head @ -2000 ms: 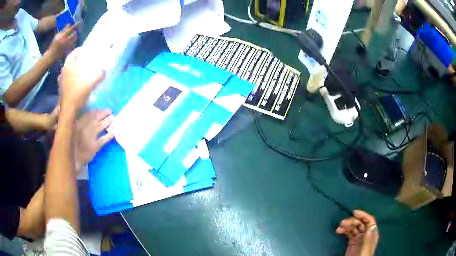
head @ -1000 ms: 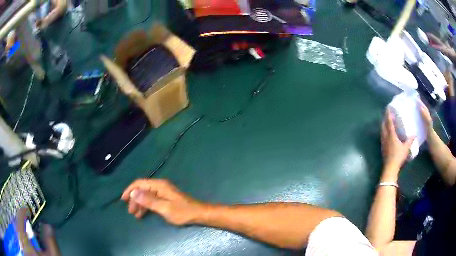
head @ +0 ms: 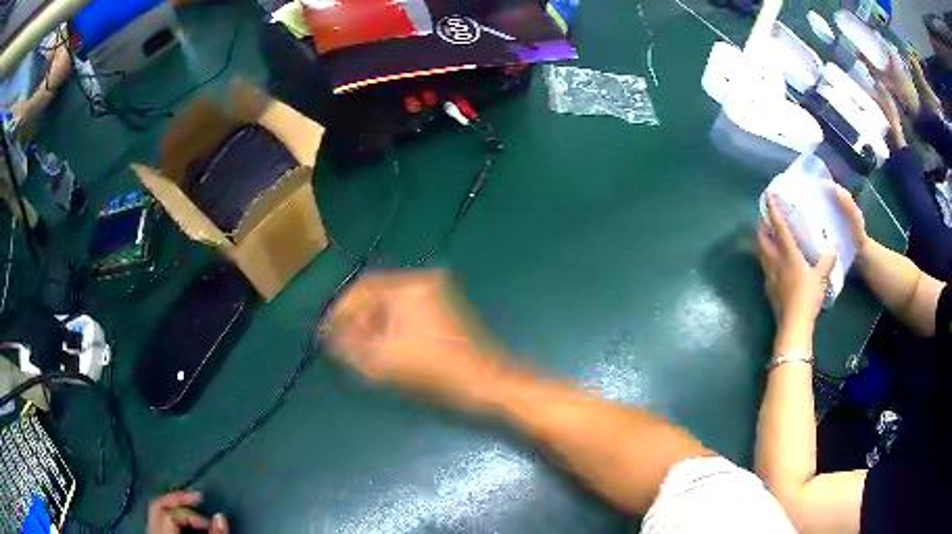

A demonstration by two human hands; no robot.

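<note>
My right hand point(head: 391, 325) is blurred over the table, its fingers curled, beside a thin black cable point(head: 274, 402). Whether it holds the cable is not clear. My left hand point(head: 188, 515) is cut off by the bottom edge at the lower left; only some fingers show, near the cable's lower end. A black oblong case point(head: 193, 339) lies left of my right hand. An open cardboard box point(head: 282, 235) with a dark item inside stands behind the case.
Another person's hands point(head: 799, 245) hold a white housing at the right. More white parts point(head: 767, 115) lie beyond. A printed package point(head: 449, 37) and a clear bag point(head: 602, 95) lie at the back. A circuit board point(head: 120, 238) and a sticker sheet point(head: 33, 469) are at the left.
The view has swung right from the blue and white sleeves. My right hand has moved up, closer to the cardboard box. My left fingers now show at the bottom, away from the blue sleeve.
</note>
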